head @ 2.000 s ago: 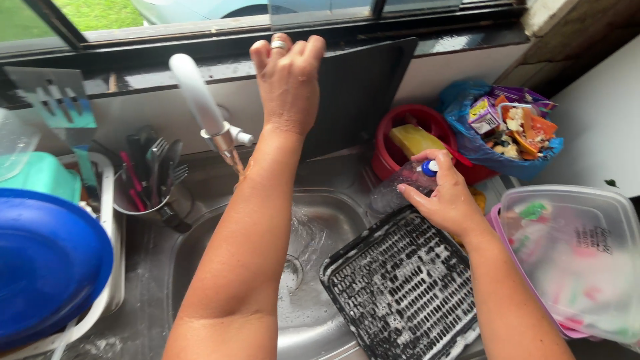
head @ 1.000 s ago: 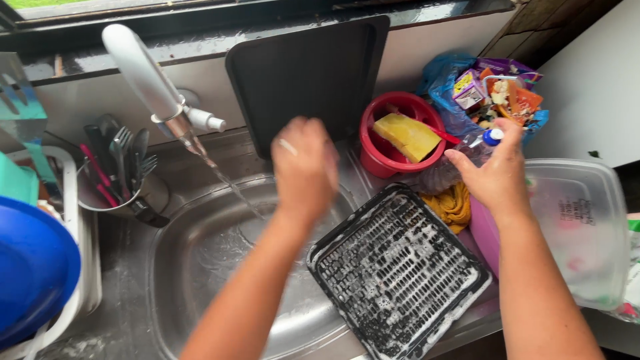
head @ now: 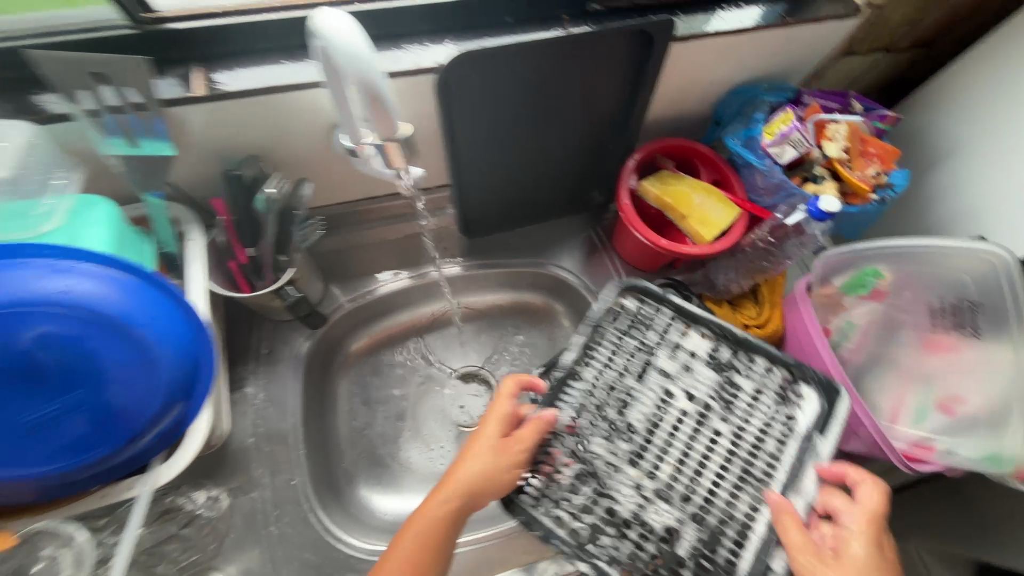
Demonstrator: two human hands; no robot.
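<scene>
A black slotted tray (head: pixel 672 432), covered in white suds, lies tilted over the right edge of the steel sink (head: pixel 376 448). My left hand (head: pixel 508 440) grips its left edge, and my right hand (head: pixel 840 512) holds its lower right edge, thumb on top. Water runs from the white and metal faucet (head: pixel 360 96) into the sink, near the drain (head: pixel 474 384). Behind the sink, a flat dark tray (head: pixel 552 128) leans upright against the wall. A red bucket (head: pixel 640 240) with a yellow sponge (head: pixel 690 206) in it stands behind the slotted tray.
At left are a blue basin (head: pixel 96 368), a white dish rack (head: pixel 200 416) and a metal cutlery holder (head: pixel 308 276). To the right stand a clear bottle (head: pixel 768 240), an orange cloth (head: pixel 756 308), a blue bag of scraps (head: pixel 744 120) and a pink tub with a translucent lid (head: pixel 920 336).
Both hands have come down onto the slotted tray and taken hold of it. My right hand has let go of the bottle. The dark tray, under my left hand earlier, now leans on its own.
</scene>
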